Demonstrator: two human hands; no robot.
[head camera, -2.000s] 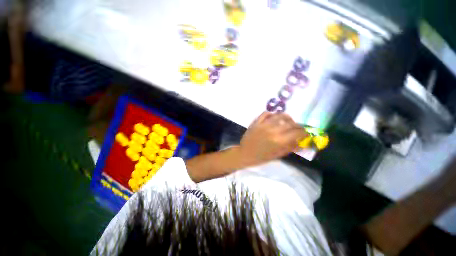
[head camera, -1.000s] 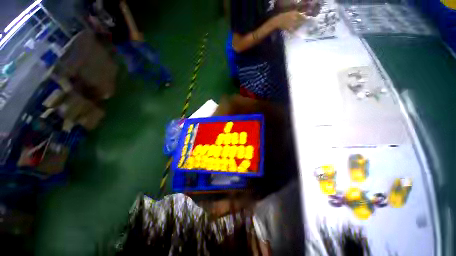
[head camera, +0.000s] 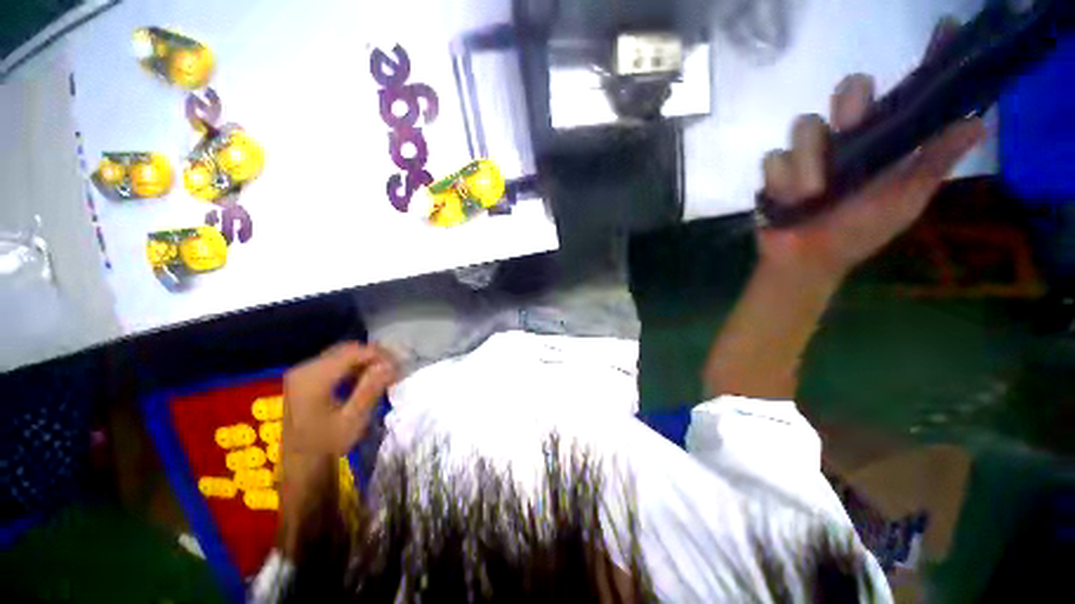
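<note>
My right hand (head camera: 831, 195) is raised at the upper right and grips the long black electric screwdriver (head camera: 908, 112). My left hand (head camera: 336, 407) is below the bench edge, over the right side of the blue-rimmed bin (head camera: 195, 472); its fingers are bent and slightly apart, and I see nothing in them. The bin has a red inside with yellow housings (head camera: 250, 460). A yellow assembly with a green board (head camera: 466, 195) lies near the white bench's front right corner. Several more assemblies (head camera: 224, 163) lie in a cluster at the left of the bench.
The white bench (head camera: 318, 242) bears purple "sage" lettering. A blurred screw feeder (head camera: 642, 83) stands beyond its right end. A plain blue bin (head camera: 1037, 130) is at the far right. A clear plastic bag (head camera: 24, 266) lies at the far left. An open cardboard box (head camera: 919, 507) is at the lower right.
The view has swung from the bin and the neighbour's side back to the bench. Both hands and the screwdriver now show. The assembly at my left hand two seconds ago now lies on the bench.
</note>
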